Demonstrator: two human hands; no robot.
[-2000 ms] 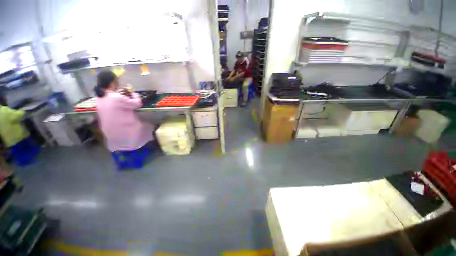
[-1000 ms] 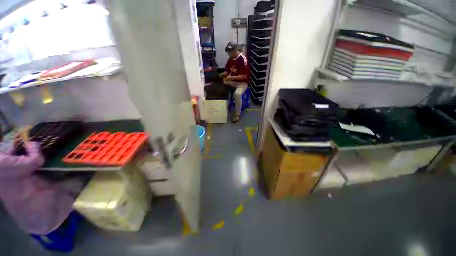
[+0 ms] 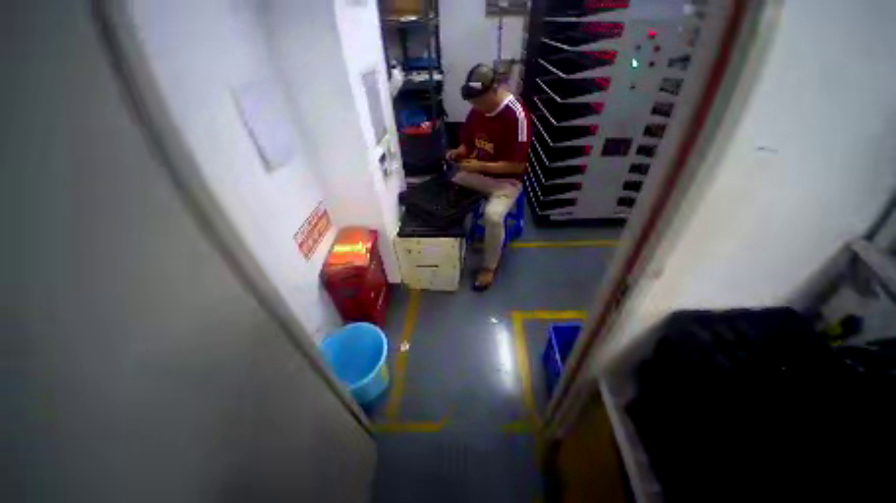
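Note:
Neither of my hands is in the picture. In front of me is a doorway. Inside it a person in a dark red shirt (image 3: 499,138) and a cap sits on a blue stool (image 3: 513,221), head bent, with both hands together at a small thing I cannot make out. Beside the person, black trays (image 3: 432,204) lie on a pale box (image 3: 429,262). At the near right stands a dark stack of black trays (image 3: 766,393), cut off by the picture's edge.
A light blue bucket (image 3: 356,360) and a red box (image 3: 356,274) stand along the left wall. A blue bin (image 3: 560,351) is just inside the right door frame. A tall rack cabinet (image 3: 614,118) with small lights and a shelf rack (image 3: 418,83) stand behind. Yellow lines (image 3: 521,368) mark the floor.
The view has moved forward to the doorway. The seated person looks larger and the rack cabinet now shows. The pink-smocked worker and red-orange tray have left the view.

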